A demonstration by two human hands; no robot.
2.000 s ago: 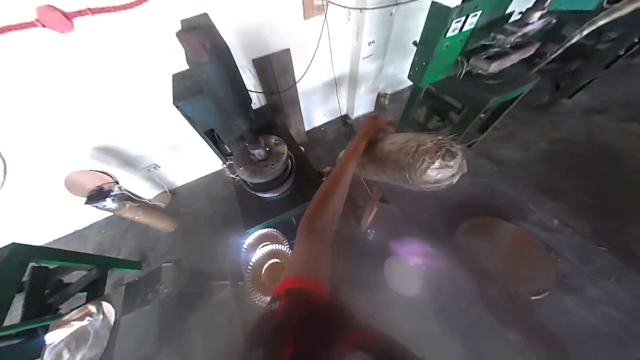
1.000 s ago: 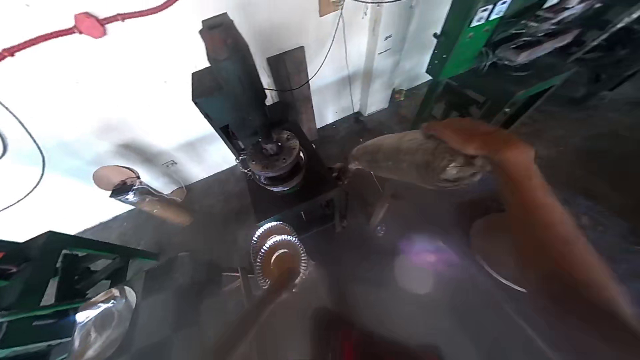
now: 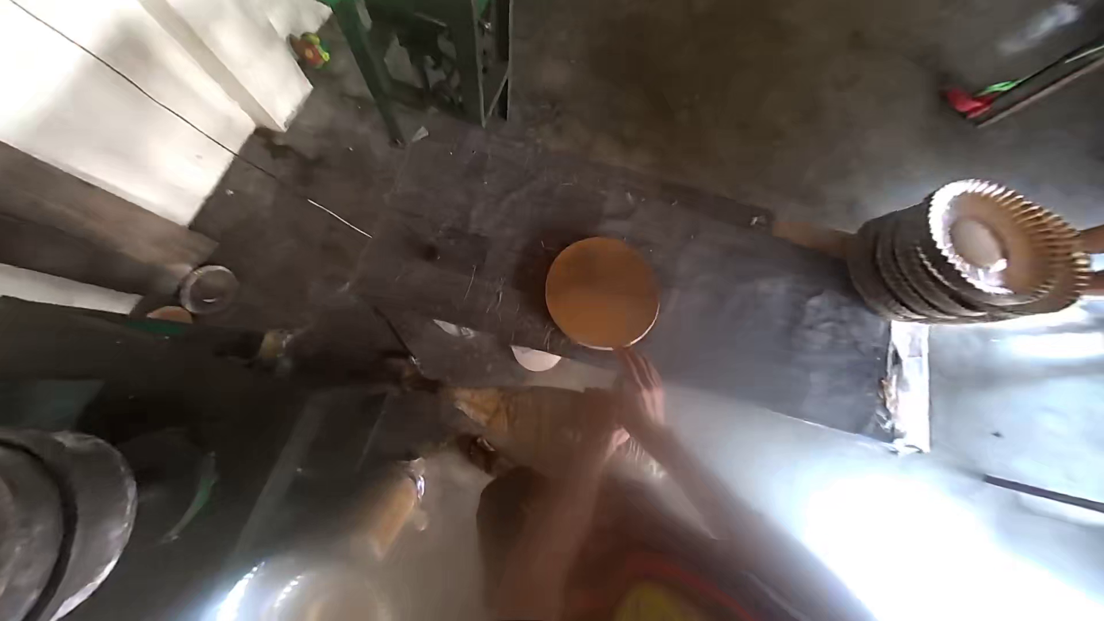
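Observation:
A round brown stack of discs (image 3: 602,291) rests on a long dark bench. Just below its near edge is my right hand (image 3: 640,392), blurred, with its fingers close to the rim; whether they touch it is unclear. My left hand (image 3: 606,423) is beside and partly behind the right one, close to a brown wrapped bundle (image 3: 517,418). Blur hides whether either hand grips anything. At the far right a stack of fluted-rim plates (image 3: 979,250) lies tilted, with another person's fingers (image 3: 1094,259) at its outer edge.
The dark bench (image 3: 733,319) runs across the middle. Green metal framing (image 3: 423,52) stands behind it. At lower left is a round metal machine part (image 3: 69,526), with shiny round plates (image 3: 310,591) near the bottom edge. A wooden board (image 3: 86,207) leans by the white wall.
The view has swung strongly to the right. A second ago my right hand was on the wrapped bundle; now both hands are close together near the brown disc stack.

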